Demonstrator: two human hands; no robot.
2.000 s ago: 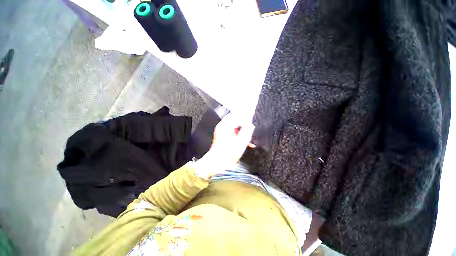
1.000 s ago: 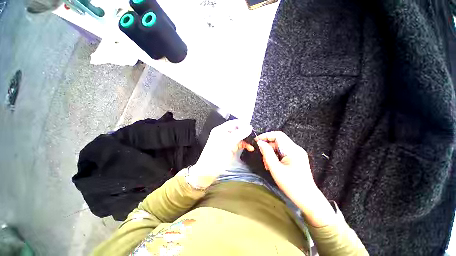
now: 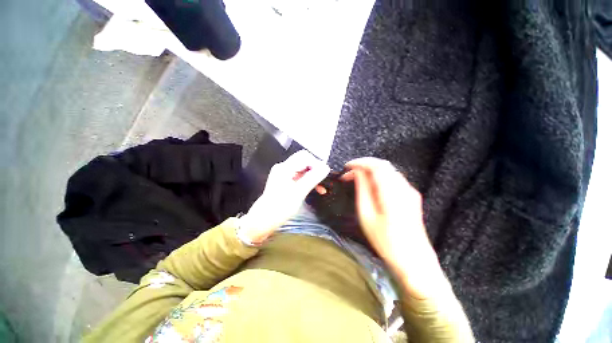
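A dark grey nubby wool coat [image 3: 429,120] lies over the white table's right part and down across my lap. My left hand [image 3: 285,191] holds the coat's dark edge at the table corner, its fingers bent around it. My right hand [image 3: 389,211] is just right of it, with its fingertips at the same piece of edge. The fingertips are small and blurred. No needle or thread can be made out, and I cannot tell what the right fingertips pinch.
Black thread cones [image 3: 205,30] stand at the top left of the white table [image 3: 288,74], beside white scraps [image 3: 131,30]. A black garment pile [image 3: 151,197] lies on the grey floor at the left. The table corner points toward my hands.
My right hand was out of view two seconds ago, then came in beside the left hand and stays at the coat's edge. The view has shifted, so the cones are partly cut off.
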